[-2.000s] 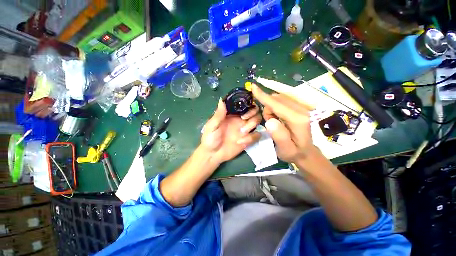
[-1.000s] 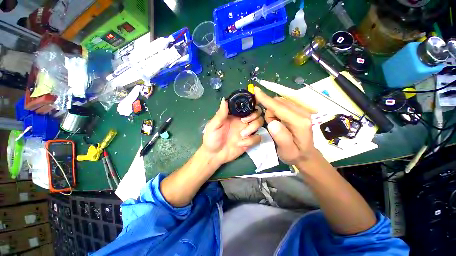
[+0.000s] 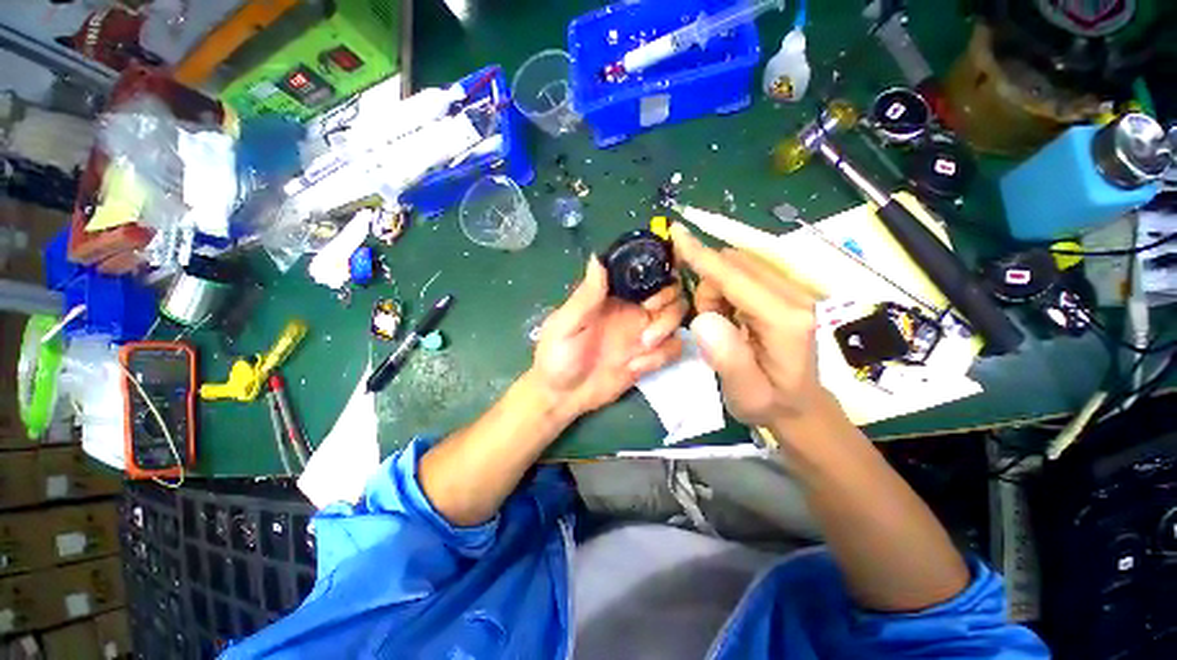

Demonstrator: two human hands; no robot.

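A round black watch unit (image 3: 639, 266) is held above the green bench near its front edge. My left hand (image 3: 600, 338) grips it between thumb and fingers, with its face turned up. My right hand (image 3: 755, 329) is at the right side of the watch unit, its fingers close to the rim. A small yellow piece (image 3: 660, 226) shows at the right hand's fingertips; the rest of it is hidden, so I cannot tell what it is or how firmly it is held.
Paper sheets (image 3: 836, 387) with black watch parts (image 3: 873, 338) lie at right, beside a hammer (image 3: 936, 264). Clear cups (image 3: 498, 214) and a blue bin (image 3: 662, 97) stand behind. A black pen-like tool (image 3: 411, 343) and an orange-framed multimeter (image 3: 160, 410) are at left.
The whole view has shifted slightly, so the bench things sit a little further right. The watch unit stays in my left hand, and its tilt changes slightly. My right hand stays beside it.
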